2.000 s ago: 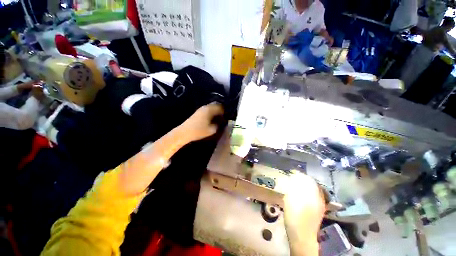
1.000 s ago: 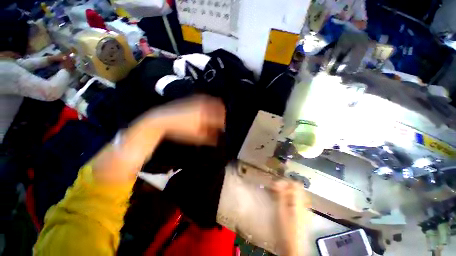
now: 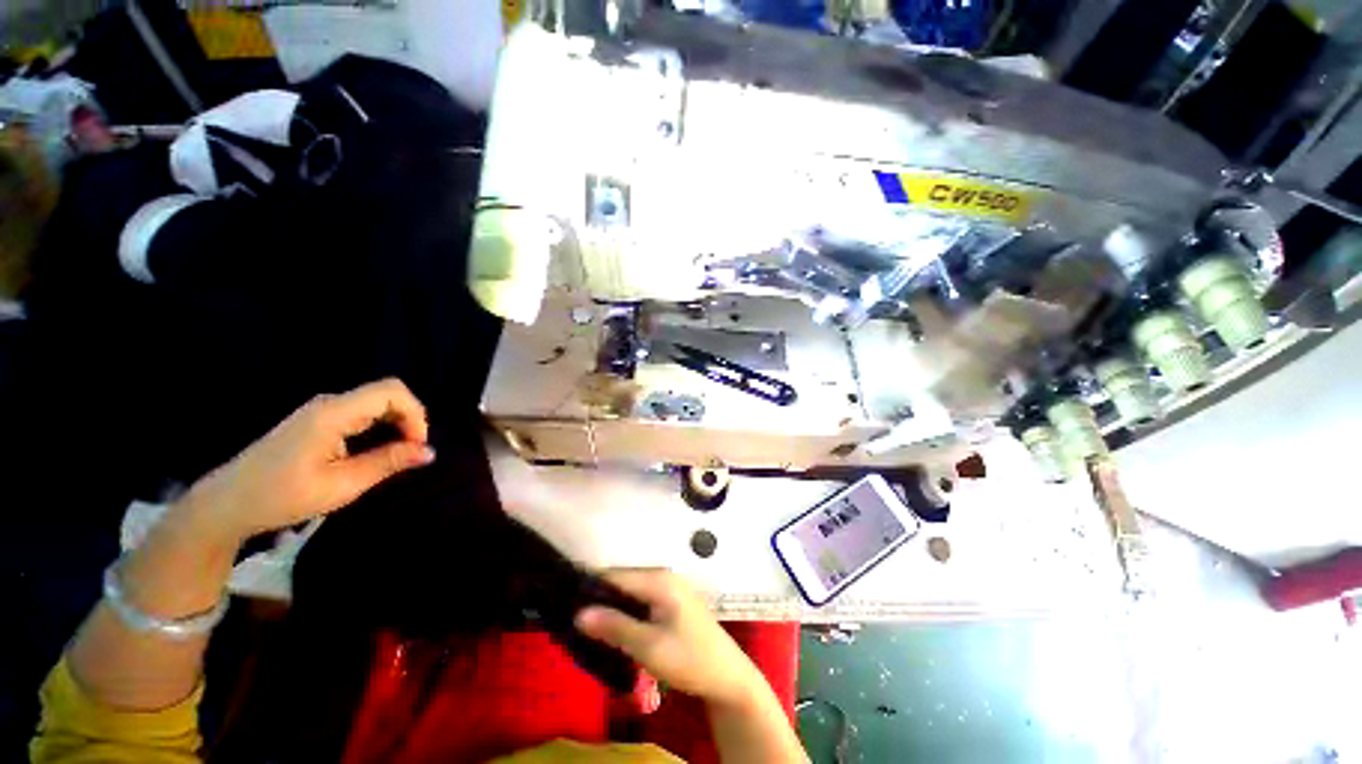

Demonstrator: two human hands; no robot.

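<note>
A black cloth garment [image 3: 433, 545] lies bunched over the lap and the table's front edge. My right hand [image 3: 657, 634] grips its edge near the table front. My left hand [image 3: 336, 455] is over the dark cloth to the left, thumb and forefinger curled almost together; whether cloth is between them cannot be told. The coverstitch machine [image 3: 777, 179] stands in front, with its pale greenish guard [image 3: 512, 264] at the left end. No cloth shows on its bed [image 3: 672, 440]. A narrow black tool [image 3: 732, 373] lies on the bed.
A white-framed smartphone [image 3: 847, 537] lies on the table in front of the machine. A large black garment heap [image 3: 389, 135] with white panels is at left. Green-white tension knobs [image 3: 1170, 346] stand at right. Red cloth [image 3: 478, 694] covers the lap.
The view has swung toward the machine and down. My right hand has left the table area before the machine and now holds black cloth. My left hand is lower, nearer the lap.
</note>
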